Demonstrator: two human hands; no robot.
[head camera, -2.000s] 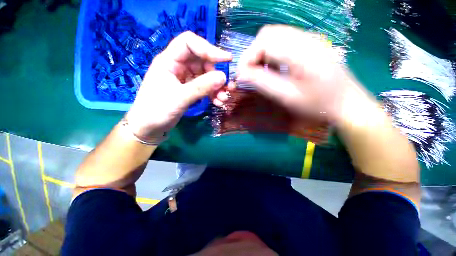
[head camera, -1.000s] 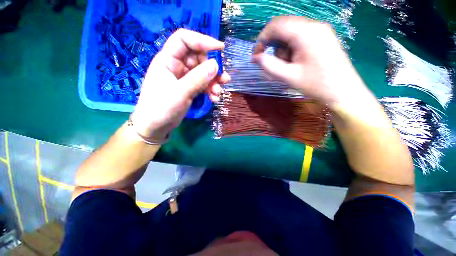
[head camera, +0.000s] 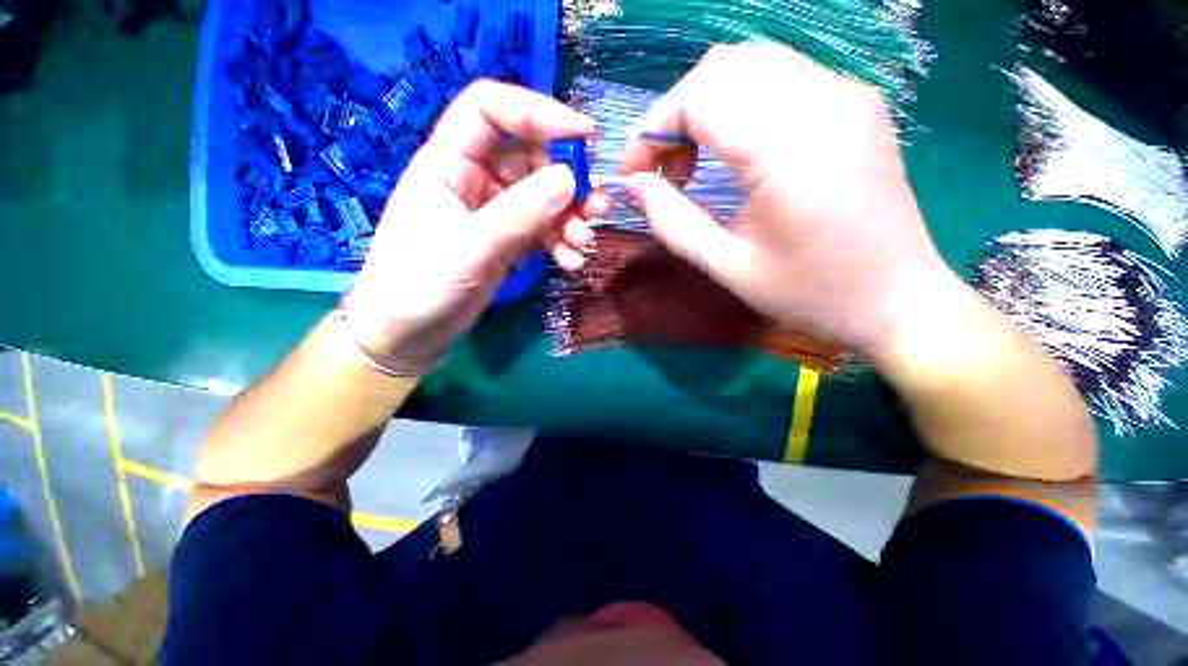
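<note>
My left hand (head camera: 450, 221) holds a blue connector housing (head camera: 571, 167) upright between thumb and index finger, beside the bin's right side. My right hand (head camera: 782, 195) is close on its right, over the wire bundles, with thumb and fingertips curled toward the housing. A small dark piece shows at its index finger; whether a wire is pinched there is too small to tell. The pale wire bundle (head camera: 610, 111) and the brown wire bundle (head camera: 638, 306) lie under the right hand, partly hidden by it.
A blue bin (head camera: 293, 276) with loose blue housings stands at left. Green wires (head camera: 756, 39) lie at the far side. A white bundle (head camera: 1094, 150) and a black-and-white bundle (head camera: 1081, 306) lie at right, below a dark pile. A yellow strip (head camera: 804, 416) marks the green bench near me.
My right hand has moved left from over the pale wires, closer to the housing. My left hand keeps its hold on the housing. The view has shifted slightly.
</note>
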